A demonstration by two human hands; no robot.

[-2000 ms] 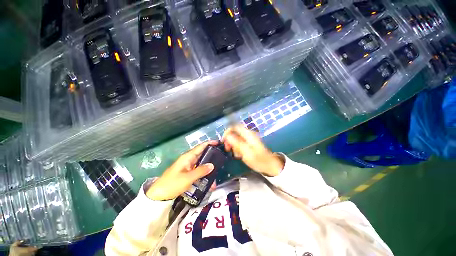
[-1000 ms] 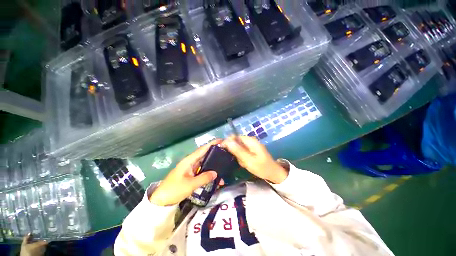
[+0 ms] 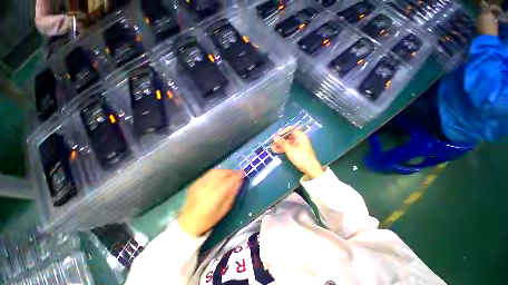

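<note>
My left hand [image 3: 210,200] is blurred, back upward, at the near end of the adhesive sheet. A dark edge of the device housing [image 3: 243,191] shows at its fingertips; the rest is hidden behind the hand. My right hand [image 3: 298,151] is over the far right part of the sheet, fingers pinched on a thin stick, seemingly tweezers [image 3: 287,132]. The pale shiny adhesive sheet [image 3: 259,163] lies flat, with dark rectangles at its near left part and pale cells farther right.
A tall clear tray stack [image 3: 184,139] of black housings stands ahead. Lower filled trays [image 3: 348,111] stand at right. A second dark-celled sheet [image 3: 125,247] and clear trays [image 3: 50,267] are at left. A person in blue [image 3: 479,83] is beside a blue stool [image 3: 412,150]; another person's arm shows top left.
My hands have moved apart from the housing near my chest, my right hand forward and right over the sheet. The view has shifted, and more of the tray stack and the people show.
</note>
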